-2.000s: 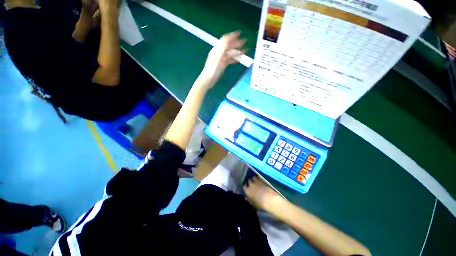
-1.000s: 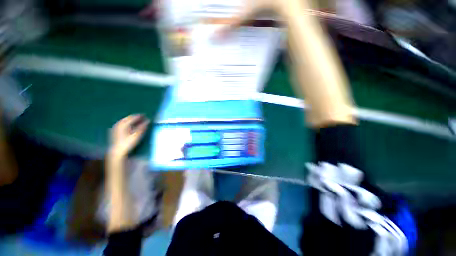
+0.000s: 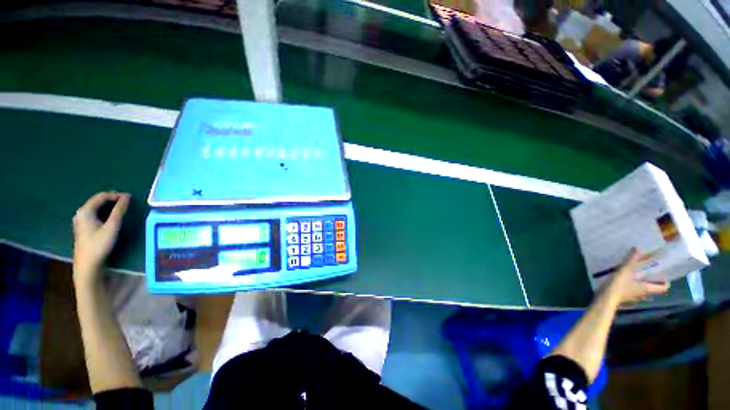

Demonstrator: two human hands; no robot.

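Observation:
The blue digital scale [image 3: 252, 240] stands on the green belt, its flat blue plate [image 3: 256, 156] bare and its display lit. My left hand [image 3: 96, 232] rests on the belt left of the scale, fingers curled; a dark spot shows between thumb and finger, and I cannot tell if it is an object or a gap. A white printed retail box [image 3: 624, 224] stands tilted in view at the far right of the belt. My right hand [image 3: 628, 282] is against its near lower face, fingers apart, not wrapped around it.
Stacked dark product trays [image 3: 512, 60] lie across the line. A blue plastic stool [image 3: 496, 352] is below the bench edge at right. An open brown carton [image 3: 212, 324] with white bags is by my knees at left. Small white-blue items sit just beyond the box.
The printed box that stood on the scale is off it; my right hand has moved from the scale area to a box at the far right. My left hand stays left of the scale.

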